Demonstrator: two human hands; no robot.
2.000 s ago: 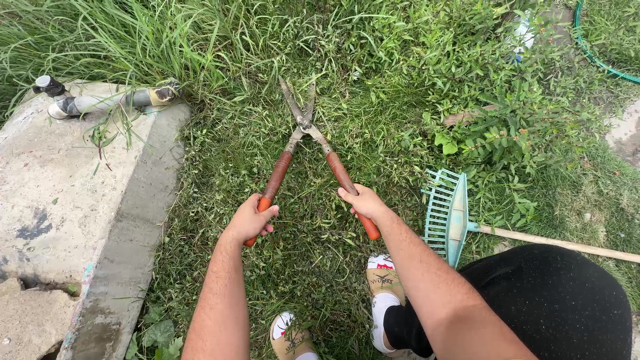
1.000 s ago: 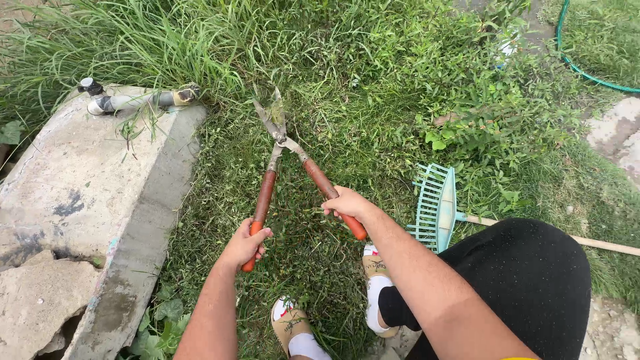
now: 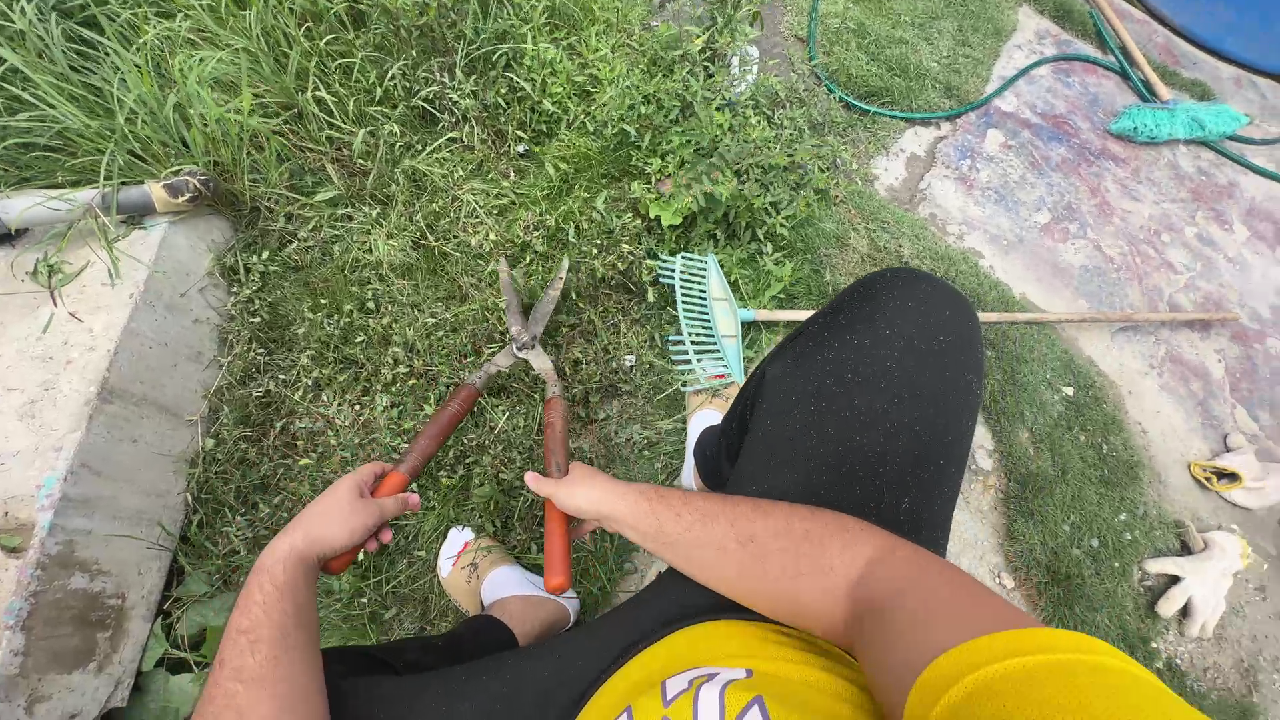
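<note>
A pair of hedge shears (image 3: 522,345) with rusty metal blades lies across the middle of the view, its blades spread in a V over cut grass. My left hand (image 3: 352,512) is closed around the orange grip of the left handle. Around the right handle, just above its orange end, my right hand (image 3: 580,495) is wrapped. Both handles are brown with orange ends. Beneath the blades, clippings and short green weeds (image 3: 400,330) cover the ground.
A teal plastic rake (image 3: 708,318) lies right of the shears. Concrete slab (image 3: 130,400) and pipe (image 3: 90,205) stand left. Right are a green hose (image 3: 930,113), teal-bristled broom (image 3: 1178,121), painted pavement (image 3: 1120,230) and work gloves (image 3: 1200,580). Tall grass (image 3: 150,90) grows at the upper left.
The shears have come back nearer my body, with both hands still on the handles. The view has shifted right, bringing the broom and gloves into sight.
</note>
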